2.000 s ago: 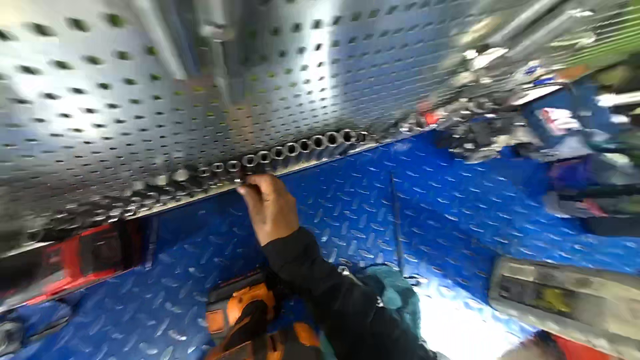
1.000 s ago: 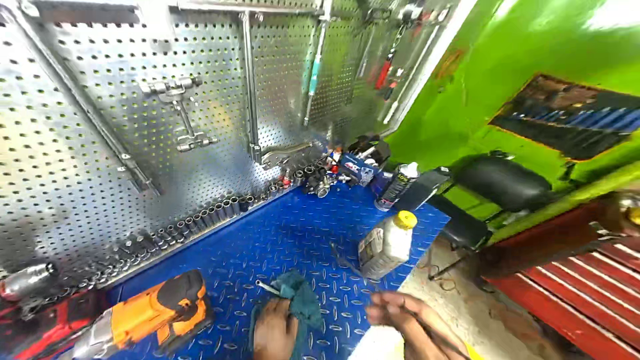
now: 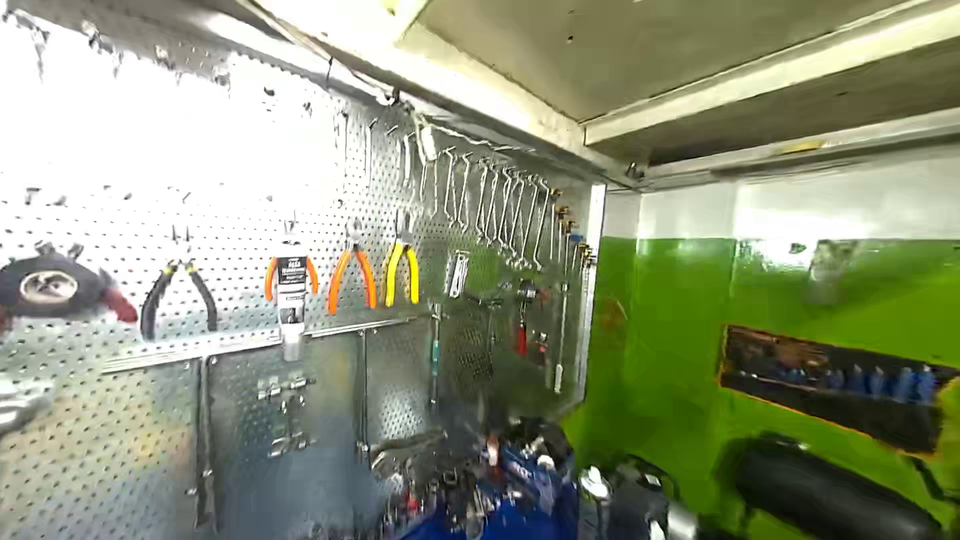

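Note:
Neither of my hands shows in the head view. A perforated metal tool board (image 3: 247, 195) fills the left and middle. On it hang pliers with black handles (image 3: 178, 289), pliers with orange handles (image 3: 352, 274) and pliers with yellow handles (image 3: 403, 262). Between them is a packaged tool (image 3: 292, 289) with orange handles at its sides. Farther right hangs a row of bent metal rods (image 3: 510, 214). At the far left sits a round black tool (image 3: 49, 287) with a pale centre. A metal puller (image 3: 286, 412) hangs lower down.
Mixed tools and parts (image 3: 457, 487) crowd the blue bench (image 3: 517, 523) at the bottom. A dark tool pouch (image 3: 832, 382) hangs on the green wall (image 3: 667, 322). Below it is a black padded seat (image 3: 810, 487). A pale ceiling beam (image 3: 772, 82) runs overhead.
The view has swung up to the upper tool board and ceiling. Both hands, the teal cloth and the yellow-capped bottle, seen one second ago, are out of view.

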